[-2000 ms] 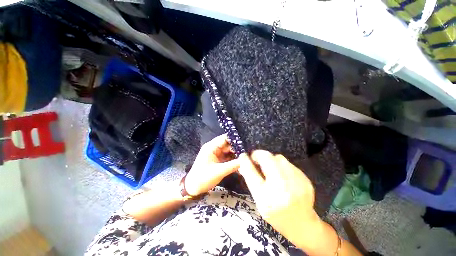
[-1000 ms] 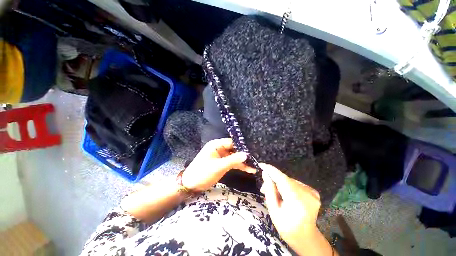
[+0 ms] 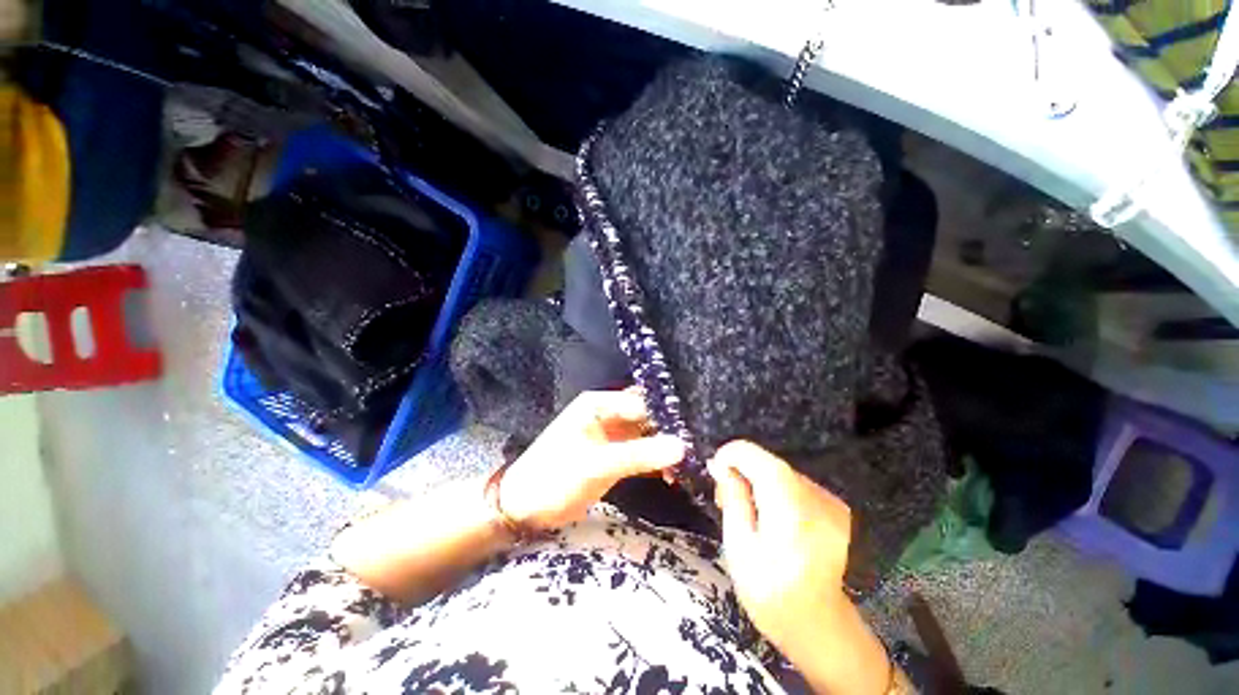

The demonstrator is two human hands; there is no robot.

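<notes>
A dark grey flecked jacket [image 3: 747, 258] lies bunched on my lap and reaches up to the white table. A black-and-white braid trim [image 3: 626, 306] runs down its left edge to my hands. My left hand [image 3: 582, 462] pinches the trim and the edge between thumb and fingers. My right hand [image 3: 788, 536] is just right of it, fingertips closed together at the trim's lower part. Any needle or thread there is too small to see. A smooth dark lining [image 3: 587, 312] shows left of the trim.
A blue basket [image 3: 469, 292] with black garments [image 3: 326, 285] stands on the floor at left. A red stool [image 3: 82, 330] is at far left, a purple stool [image 3: 1202, 509] at right. The white table [image 3: 951, 116] crosses the top, with a striped garment [image 3: 1182, 82] and hanging cord [image 3: 807, 61].
The jacket and both hands sit slightly further right in view. The right hand has moved from close against the left hand to a little right and lower along the trim.
</notes>
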